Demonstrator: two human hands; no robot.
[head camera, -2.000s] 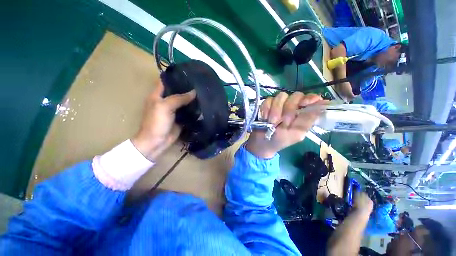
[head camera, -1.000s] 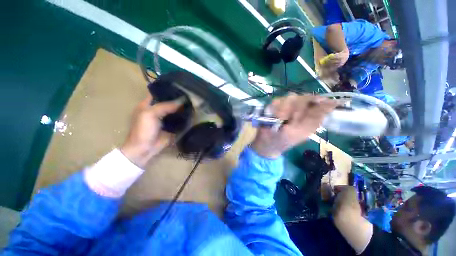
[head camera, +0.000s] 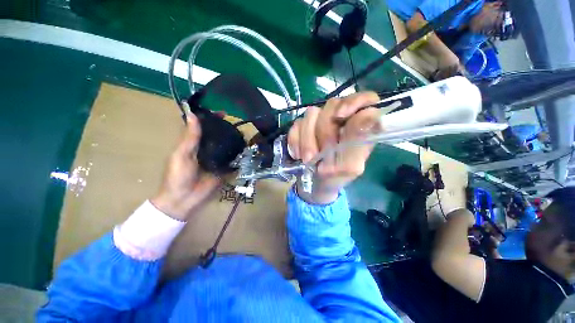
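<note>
My left hand holds a black over-ear headset by one ear cup, above the cardboard mat. Two pale silvery hoops arch over the headset toward the back. My right hand grips a white screwdriver. Its silvery nozzle points left and sits at the ear cup; whether the tip touches is hidden. A clear feed hose runs along the screwdriver. The headset cable hangs toward me. The other ear cup is mostly hidden behind my right hand and the nozzle.
Another headset lies on the green bench at the back. A person in blue works at upper right. A person in black is at lower right, near dark headset parts. A dark line crosses above.
The headset has turned so one ear cup faces the screwdriver. My right hand has brought the nozzle left to that cup, and the screwdriver body has tilted up. The camera view has shifted.
</note>
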